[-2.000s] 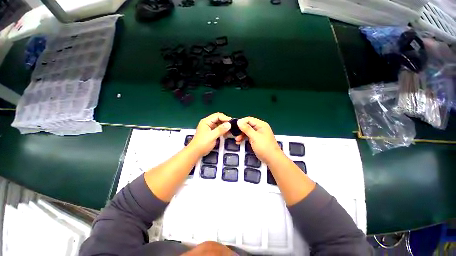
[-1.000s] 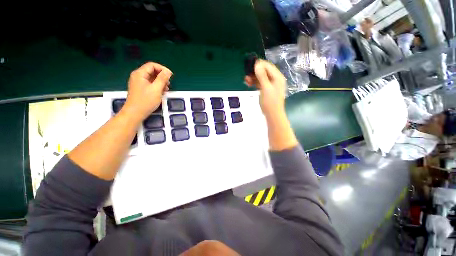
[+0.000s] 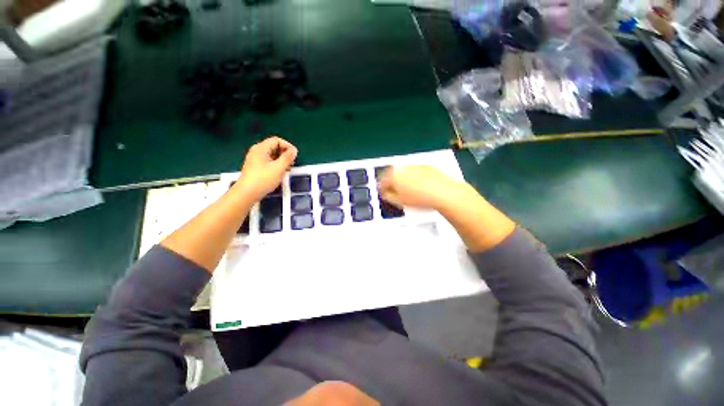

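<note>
The white foam tray lies in front of my body, with several small black housings in rows across its far half. My left hand is at the tray's far left edge, with fingers curled together and no part visible in them. My right hand is low over the rightmost column of housings, fingertips down among them. It covers part of that column, and its blurred fingers hide whether they grip a housing. A loose pile of black parts lies on the green mat beyond the tray.
A translucent blister tray lies at left. A cream-white board shows beneath the foam tray's left side. Clear plastic bags and bagged silvery strips lie at upper right. A blue object is below the bench at right.
The view has swung back left since one second ago. My right hand has moved from beyond the tray, where it held a black part, down onto the rightmost column. My left hand remains curled.
</note>
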